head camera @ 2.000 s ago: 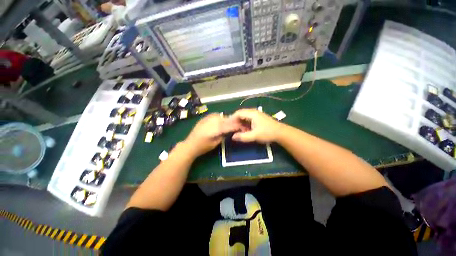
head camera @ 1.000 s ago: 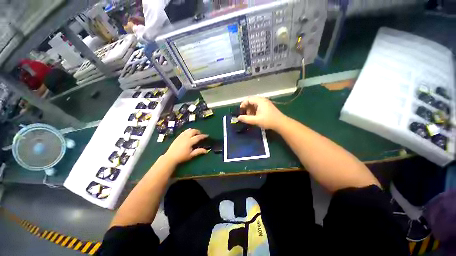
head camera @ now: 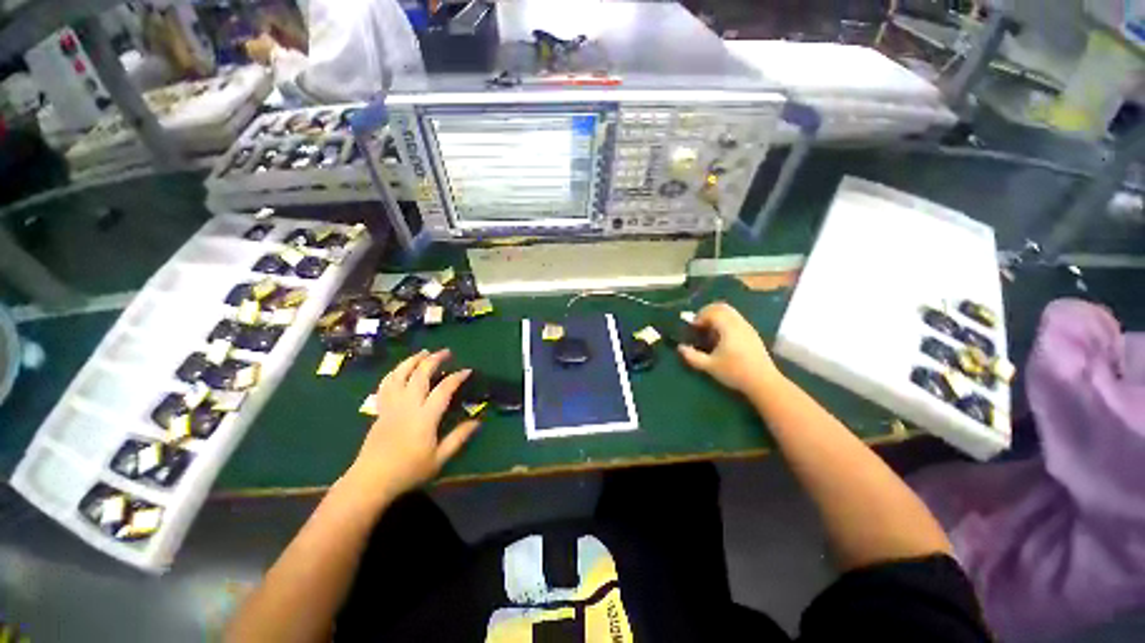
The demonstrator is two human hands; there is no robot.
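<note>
The white-edged dark pad [head camera: 578, 408] lies in front of me with one black device unit [head camera: 571, 352] on it, a white-yellow tab above the unit. Another black unit [head camera: 639, 357] with a tab sits at the pad's right edge. My right hand [head camera: 731, 354] is right of the pad, its fingertips closed on a dark unit [head camera: 694, 334] with a pale tab near it. My left hand [head camera: 409, 421] is left of the pad, palm down with fingers spread. A dark unit [head camera: 504, 394] lies between it and the pad; what is under the fingers is partly hidden.
The grey tester [head camera: 509, 170] stands behind the pad, with a thin cable [head camera: 718, 258] curving down. A heap of tabbed units [head camera: 408, 308] lies behind my left hand. White trays stand left [head camera: 75, 377] and right [head camera: 866, 270]. A person's pink-purple sleeve [head camera: 1067, 427] is at far right.
My right hand has moved from the pad to its right side, and a unit now lies on the pad. My left hand stays left of the pad. The camera view has levelled and shifted.
</note>
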